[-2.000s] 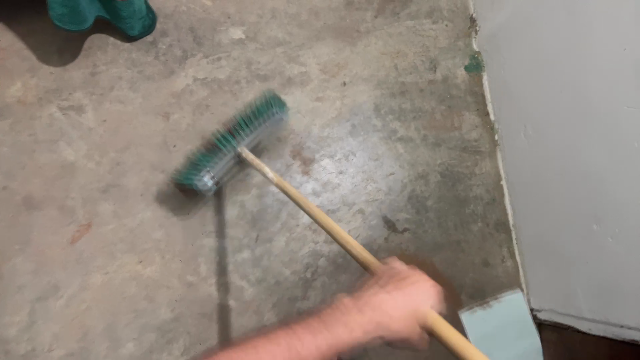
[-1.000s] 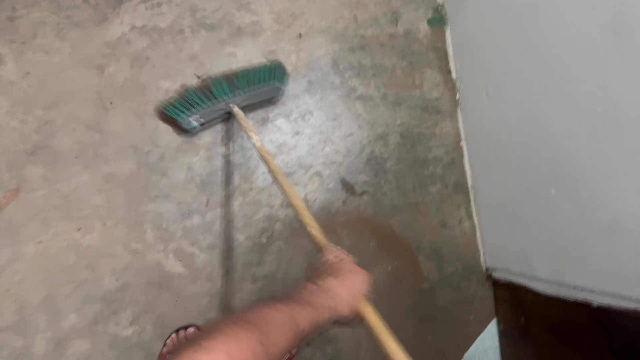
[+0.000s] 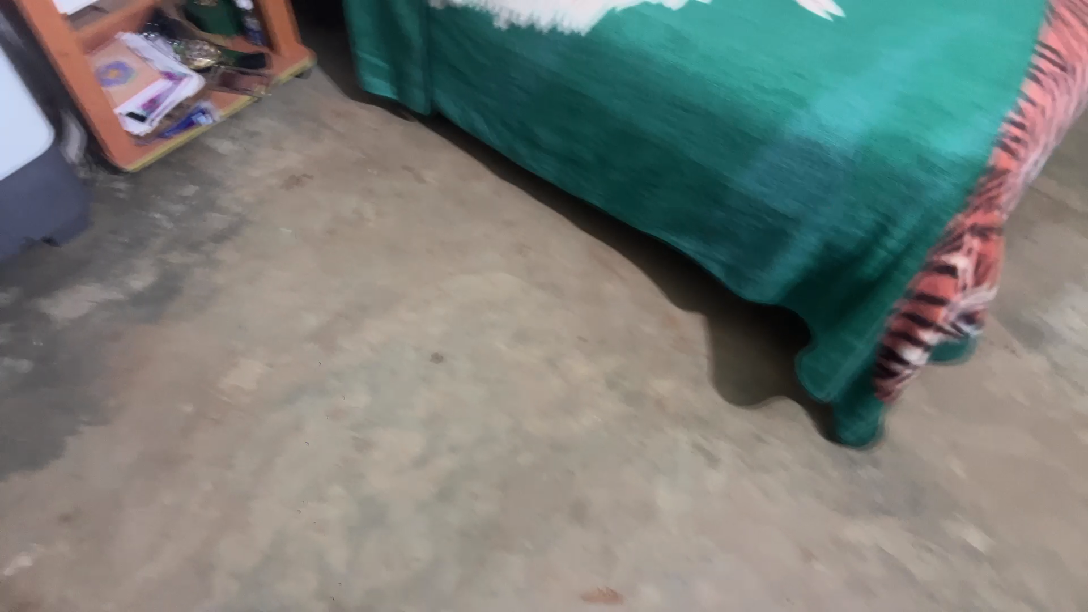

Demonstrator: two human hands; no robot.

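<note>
Neither my left hand nor my right hand shows in the head view now, and the broom is out of sight too. Bare, mottled concrete floor (image 3: 408,408) fills most of the view. A green blanket (image 3: 680,153) with a white pattern hangs down at the upper right, its lower edge close to the floor. Along its right side runs an orange-pink cloth with black stripes (image 3: 943,289). A small reddish-brown bit (image 3: 602,595) lies on the floor at the bottom edge.
An orange wooden shelf unit (image 3: 102,102) stands at the upper left, with papers (image 3: 157,85) and mixed small items on its lower shelf. Beside it at the left edge is a white and dark grey object (image 3: 34,187). Dark shadow lies under the blanket's edge.
The view has swung away from the grey wall to the blanket and shelf. The broom and the hand gripping its wooden handle, both seen earlier, are out of view.
</note>
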